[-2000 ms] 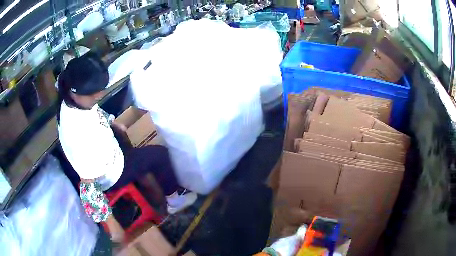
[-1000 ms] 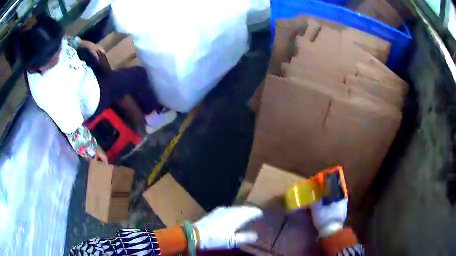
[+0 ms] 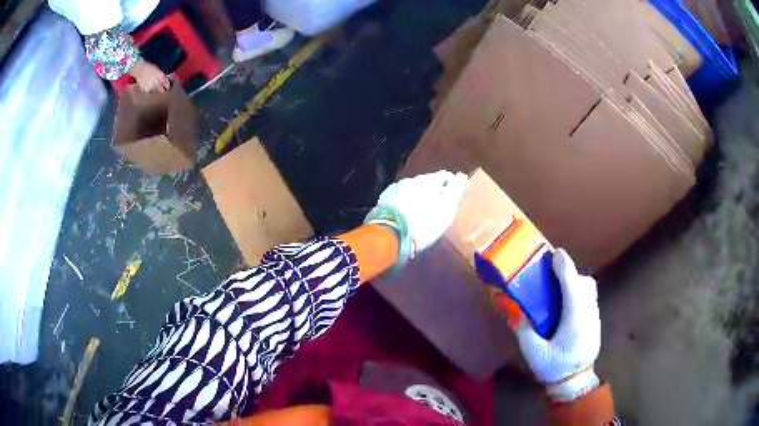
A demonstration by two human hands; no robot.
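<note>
A brown carton (image 3: 449, 304) lies tilted across my maroon-aproned lap. My gloved left hand (image 3: 423, 210) rests on its upper left edge, fingers over the top flap. My gloved right hand (image 3: 568, 329) is closed around the blue and orange tape gun (image 3: 526, 279), whose head sits against the carton's end panel. Part of my right fingers is hidden behind the dispenser. A tall leaning stack of flat carton blanks (image 3: 549, 141) stands just beyond the carton.
A blue crate (image 3: 703, 50) is behind the blanks. Another carton (image 3: 262, 200) lies on the littered floor at left. A seated person's hand touches an open carton (image 3: 154, 129) beside a red stool (image 3: 179, 50). A white wrapped bundle (image 3: 42, 183) is at far left.
The view has tilted down. My left hand has moved up onto the carton's edge, and my right hand has brought the tape gun against the carton. The other person's carton has turned, its opening now showing.
</note>
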